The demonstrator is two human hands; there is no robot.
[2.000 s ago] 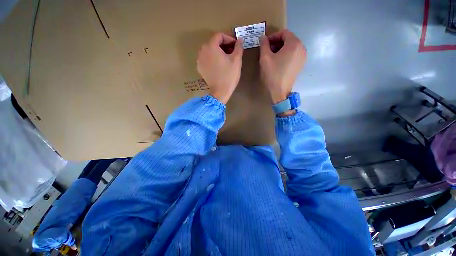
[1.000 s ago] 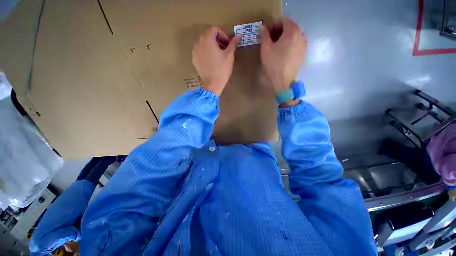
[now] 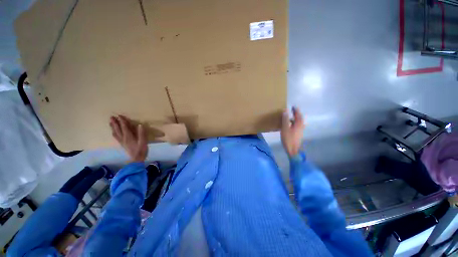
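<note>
A large flat brown carton lies in front of me, with its near edge close to my body. A small white carton label with dark print is stuck flat near its far right corner. My left hand rests with fingers apart on the near edge at the left, beside a small raised board flap. My right hand is at the near right corner, its fingers against the side edge. It is slightly blurred, and whether it grips the board is unclear.
A black bent trolley handle and white plastic film are at the left. A person in blue is at the lower left, another in pink at the right. A metal frame stool and conveyor edge are at the right.
Both hands have let go of the label and moved back to the near edge of the carton, left hand to the left. The label stays on the board. The carton appears shifted in view.
</note>
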